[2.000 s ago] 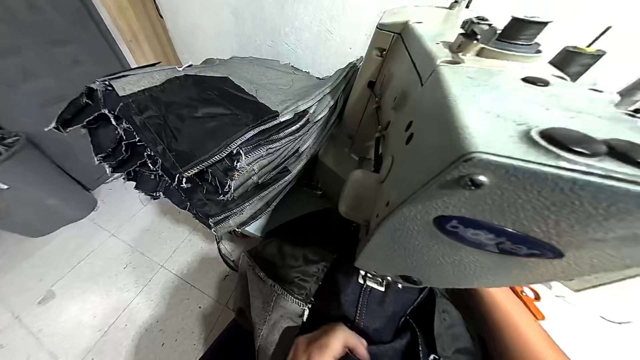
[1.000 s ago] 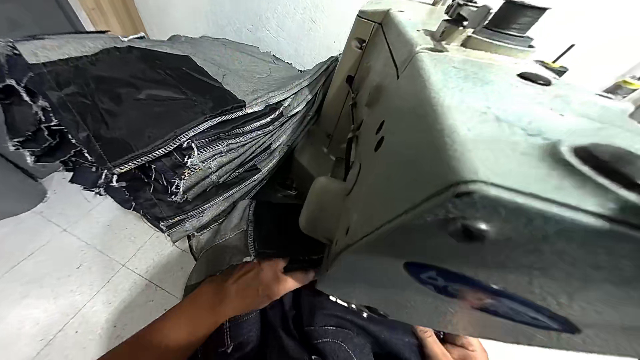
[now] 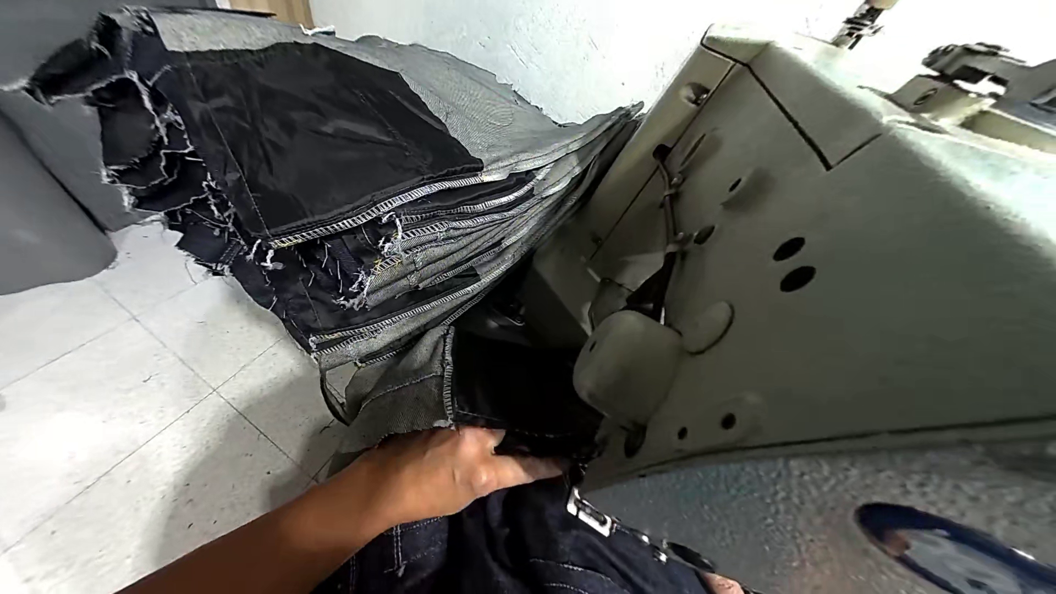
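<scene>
My left hand (image 3: 462, 474) grips the edge of a dark denim garment (image 3: 495, 544) beside the head of an industrial sewing machine (image 3: 866, 272). Black pocket cloth (image 3: 520, 379) and a grey denim panel (image 3: 404, 396) of the piece lie just beyond the fingers. Of my right hand (image 3: 723, 584) only a bit of skin shows at the bottom edge, under the machine head; what it does is hidden. A metal presser part (image 3: 590, 513) shows at the cloth, right of my left hand. The needle is not clearly visible.
A thick stack of denim pieces with black pocket cloth (image 3: 330, 140) and frayed edges lies left of the machine, against a white wall (image 3: 495, 41). A grey bin (image 3: 41, 214) stands on the tiled floor (image 3: 148, 396) at the left.
Two seconds ago a hand lay on the cloth at the bottom; my left hand has since come to the garment's edge by the machine. The right hand shows less than one second ago. The view has shifted.
</scene>
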